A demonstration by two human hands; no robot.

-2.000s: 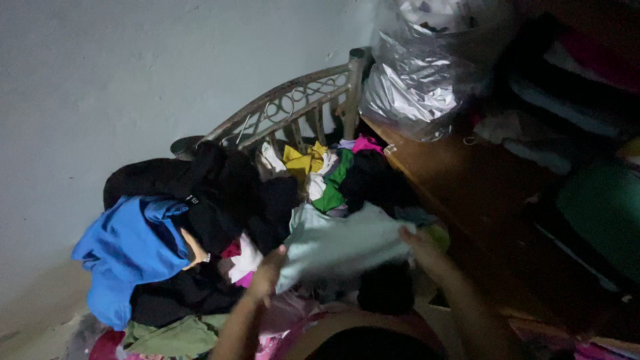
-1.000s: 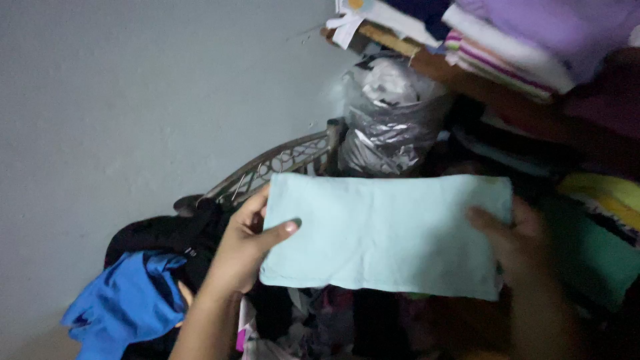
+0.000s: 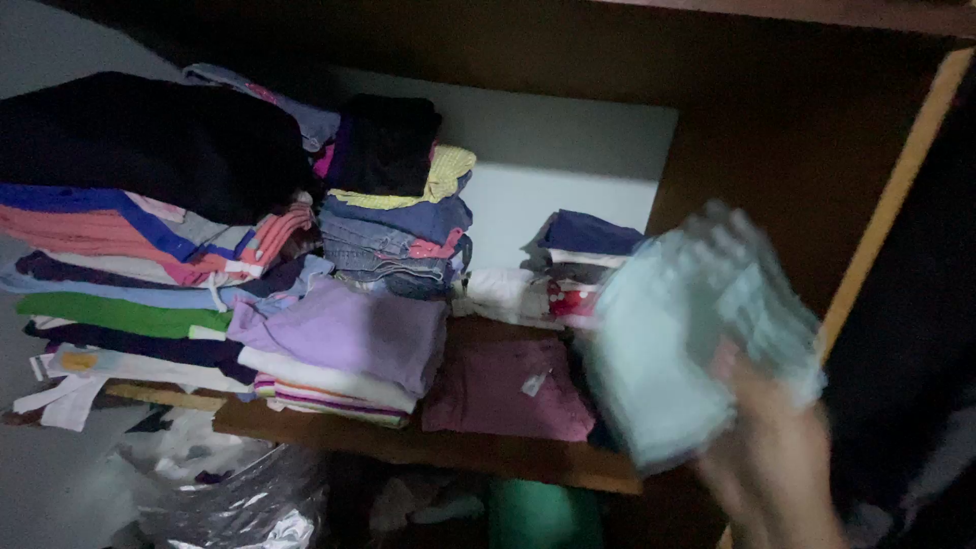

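Note:
My right hand (image 3: 762, 412) grips the folded pale mint-green cloth garment (image 3: 663, 358), which is blurred, at the right in front of the wooden shelf (image 3: 534, 461). The garment bends over, and some fingertips show at its upper edge; whose hand they belong to cannot be told. My left hand cannot be made out. Just left of the garment, a folded dusky pink garment (image 3: 503, 389) lies near the shelf's front edge. Behind it sit a white folded cloth (image 3: 507, 296) and a small stack topped by a navy cloth (image 3: 595, 232).
A stack topped by a lilac garment (image 3: 351, 328) stands on the shelf, with folded jeans (image 3: 381, 236) behind it. Tall stacks with a black garment (image 3: 152, 145) fill the left. Below are a clear plastic bag (image 3: 236, 496) and a green object (image 3: 545, 515). A wooden edge (image 3: 892, 206) rises at right.
The view has swung from the clothes pile to the shelf. The mint-green garment, held in both hands one second ago, is now at the right in my right hand and folded smaller.

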